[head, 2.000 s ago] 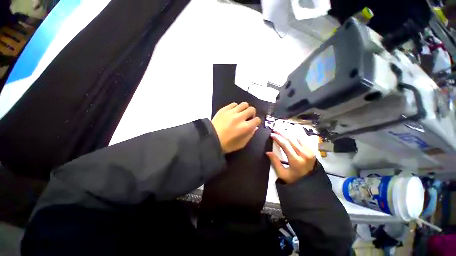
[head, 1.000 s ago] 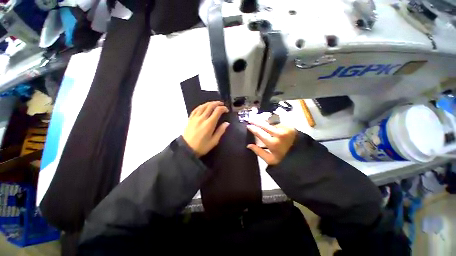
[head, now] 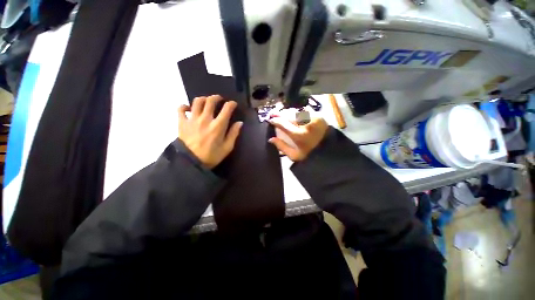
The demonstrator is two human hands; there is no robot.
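Observation:
A dark fabric strip [head: 249, 170] runs from my lap over the table edge and under the machine head; its notched far end lies flat on the white table. My left hand [head: 208, 130] lies palm down on the strip, left of the needle area, fingers apart. My right hand [head: 299, 137] is at the strip's right edge, fingertips close beside the presser foot [head: 265, 112], thumb on or near the fabric; whether it pinches the edge is unclear. The needle tip is hard to make out.
A long dark fabric pile [head: 64, 129] lies at the left. The white JGPK machine [head: 405, 44] spans the upper right. An orange-brown stick [head: 337, 111] and a black flat object [head: 365, 102] lie beneath its arm. A white-lidded tub [head: 437, 140] stands right. Scraps lie on the floor.
The camera view has turned and shifted. The strip's notched end reaches further beyond the presser foot. My left hand is slightly further from the foot; my right hand stays beside it.

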